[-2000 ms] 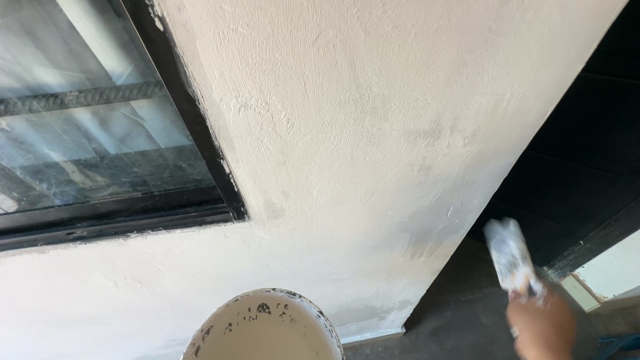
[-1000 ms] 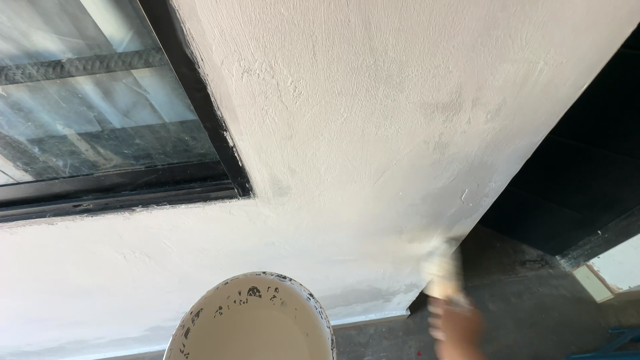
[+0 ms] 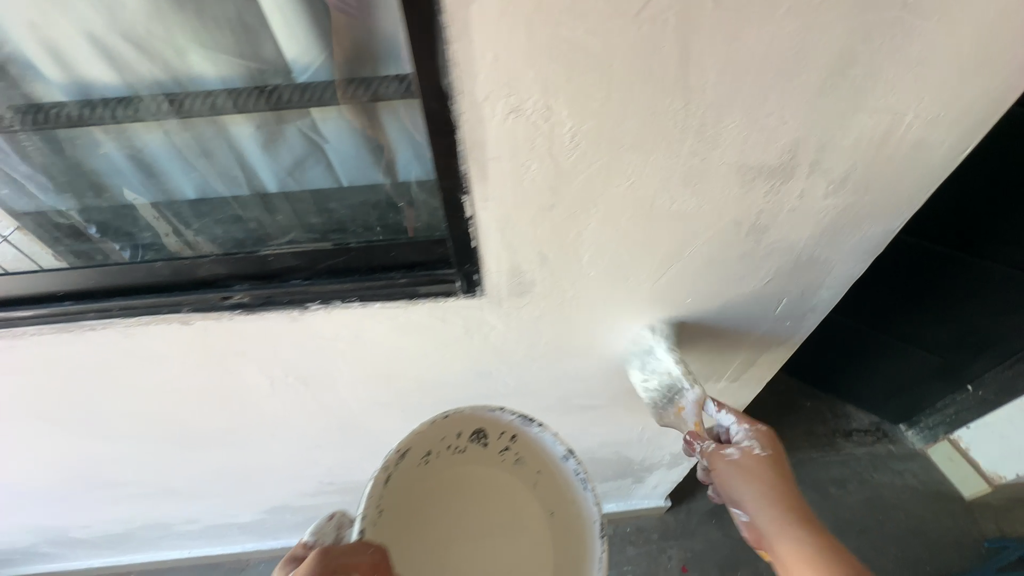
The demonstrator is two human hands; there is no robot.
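My right hand (image 3: 740, 460), spotted with white paint, grips the handle of a paintbrush (image 3: 664, 376). The brush's paint-covered bristles are at the pale wall (image 3: 624, 200), slightly blurred, with a shadow to their right. At the bottom of the view my left hand (image 3: 336, 552) holds the left rim of a round bucket (image 3: 480, 512) of off-white paint. Dark specks mark the bucket's inner wall. The left fingers are partly cut off by the frame's lower edge.
A black-framed window (image 3: 460, 200) with curtains behind its glass is at the upper left. Right of the wall's edge is a dark doorway or panel (image 3: 944, 280). Grey floor (image 3: 864, 496) lies below, with a pale block (image 3: 958, 468) at the right.
My right hand and brush have moved from beyond the wall's right edge, past the wall's lower corner, up and left onto the wall. My left hand has come into view at the bucket's rim.
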